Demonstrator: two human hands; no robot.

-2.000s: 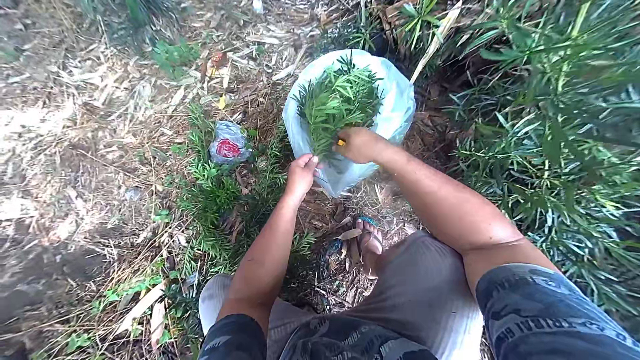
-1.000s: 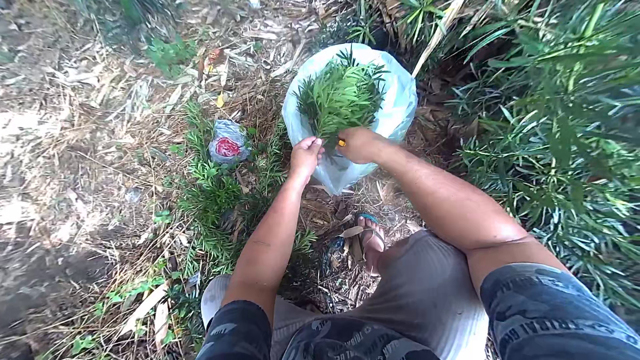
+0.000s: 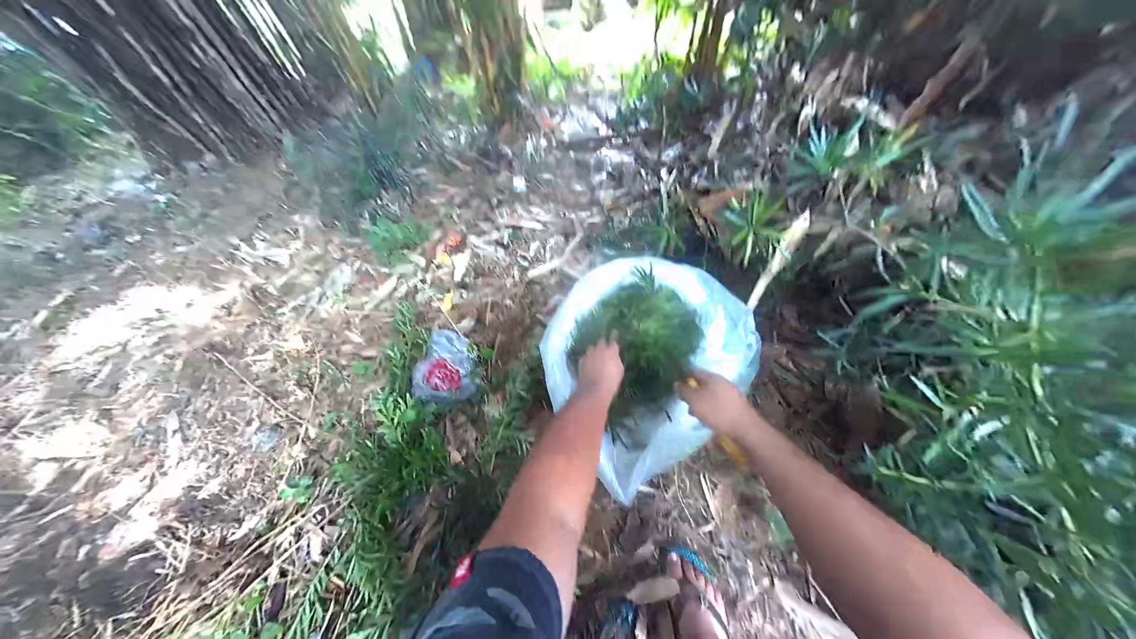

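An open white plastic bag (image 3: 568, 306) stands on the ground in front of me, with green leafy cuttings (image 3: 652, 328) inside. My left hand (image 3: 602, 366) is over the left part of the cuttings, its fingers among the leaves; blur hides whether they grip any. At the bag's near right side, my right hand (image 3: 712, 399) is closed around a yellow-handled tool (image 3: 732, 448), whose working end cannot be made out.
A clear plastic bag with something red in it (image 3: 444, 374) lies left of the white bag, beside cut green sprigs (image 3: 386, 484). Dense leafy shrubs (image 3: 1021, 382) line the right. My sandalled foot (image 3: 697, 590) is below the bag. Clustered stems (image 3: 195, 71) rise at upper left.
The view has tilted up. My left hand has moved from the bag's near edge onto the cuttings inside, apart from my right hand, which it was close to before.
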